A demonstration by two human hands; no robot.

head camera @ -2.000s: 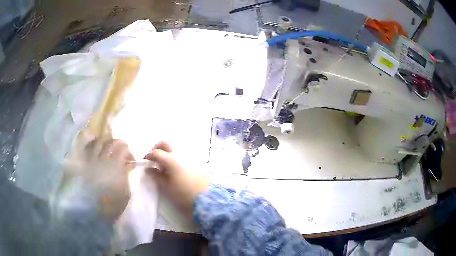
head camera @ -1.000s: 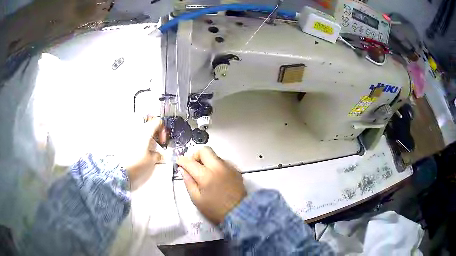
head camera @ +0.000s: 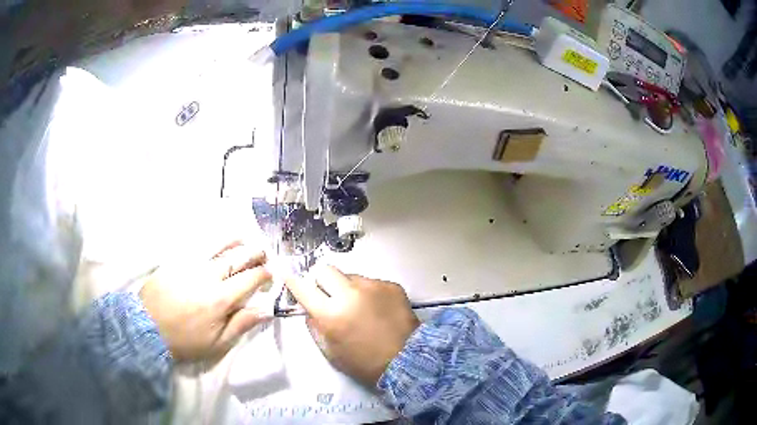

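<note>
White fabric [head camera: 241,361] lies under and around both hands, partly washed out by the lamp. My left hand [head camera: 212,299] rests on it, fingers bent, left of the presser foot area. My right hand [head camera: 357,319] has its fingertips on the fabric just in front of the presser foot area [head camera: 305,253], thumb and fingers close together. The fabric edge at the fingertips is too small and bright to make out. A dark round attachment [head camera: 303,228] sits by the needle.
The cream sewing machine arm [head camera: 448,133] spans the right side, with a blue hose [head camera: 398,12] over its head. A white box [head camera: 573,54], control panel [head camera: 643,46] and red-handled tool [head camera: 660,104] are behind it. White cloth [head camera: 654,400] lies at the lower right.
Both hands have come from the left to the needle area with the fabric. In the last second my left hand has moved back leftward and flattened; my right hand stays near the foot.
</note>
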